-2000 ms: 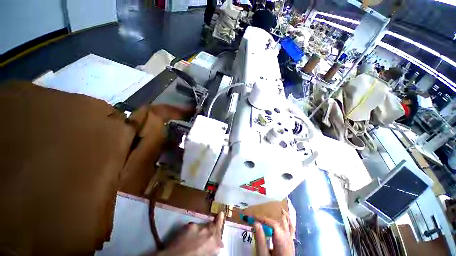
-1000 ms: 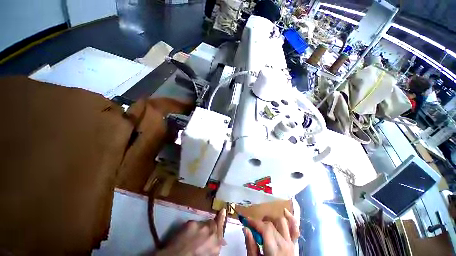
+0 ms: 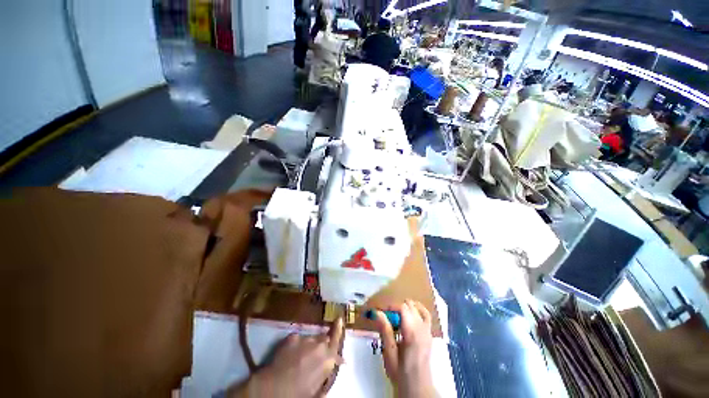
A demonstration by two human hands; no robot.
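A brown bag panel [image 3: 416,284] lies under the white pattern sewing machine head [image 3: 361,233] with its red logo. A yellow-brass work clamp [image 3: 334,312] sits under the needle area. My left hand [image 3: 299,361] has its index finger extended to the clamp; its palm side is hidden. A brown strap [image 3: 245,334] curves down beside it, and a brown strip shows by its fingers. My right hand [image 3: 410,342] holds a small turquoise tool [image 3: 386,318], its tip towards the clamp. The white template plate [image 3: 214,342] lies under both hands.
Large brown panels [image 3: 85,288] pile up at the left. A control panel screen [image 3: 597,258] stands at the right, with a fanned stack of narrow brown pieces [image 3: 595,350] below it. Beige bag pieces [image 3: 536,140] drape behind. People [image 3: 381,48] are at the back.
The view has shifted, so the machine shows further left. My right hand still holds the turquoise tool, now pointing more sideways. My left index finger remains at the clamp.
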